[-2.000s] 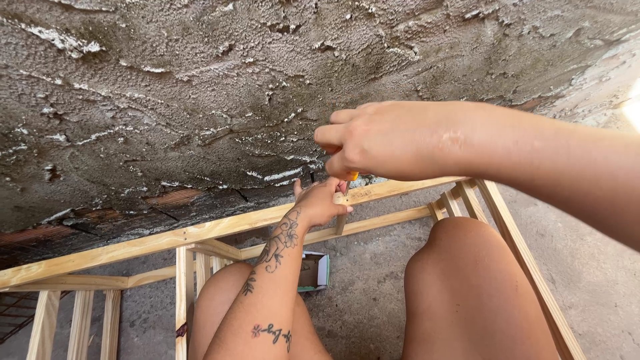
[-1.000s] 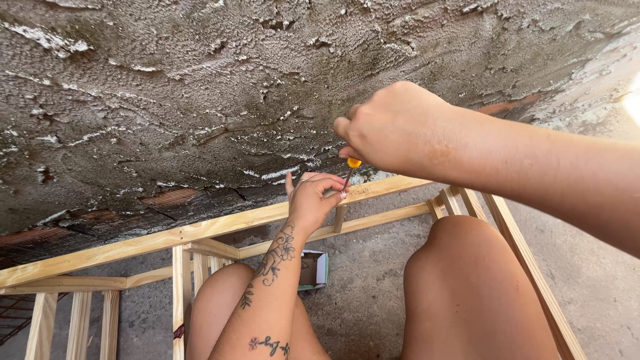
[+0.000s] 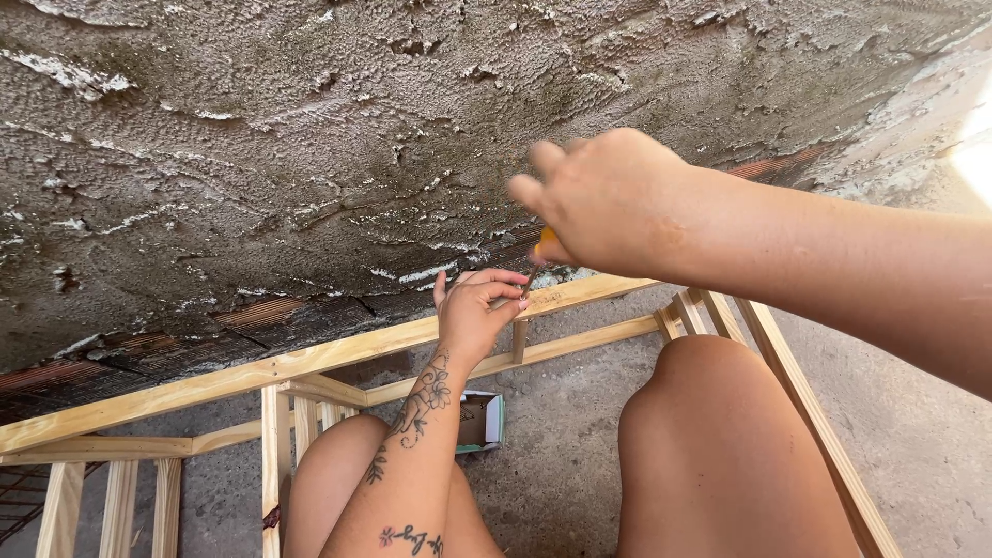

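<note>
My right hand [image 3: 608, 205] is above the top rail, its fingers around the yellow-orange handle [image 3: 547, 237] of a screwdriver. The thin metal shaft [image 3: 532, 280] slants down to the wooden top rail [image 3: 372, 345]. My left hand [image 3: 480, 308] rests at the rail, with thumb and fingertips pinched around the lower end of the shaft. Whether a screw is between these fingertips is hidden. A short upright wooden piece [image 3: 519, 341] joins the underside of the rail just below.
A rough cement-plastered wall [image 3: 271, 155] rises behind the rail. The slatted wooden frame [image 3: 814, 418] surrounds my legs. A small open cardboard box [image 3: 496, 422] lies on the concrete floor [image 3: 558, 480] between my knees. Metal mesh [image 3: 23, 492] shows at the lower left.
My right hand has lifted from close beside my left hand, and more of the screwdriver shows. My left hand has stayed at the same part of the rail.
</note>
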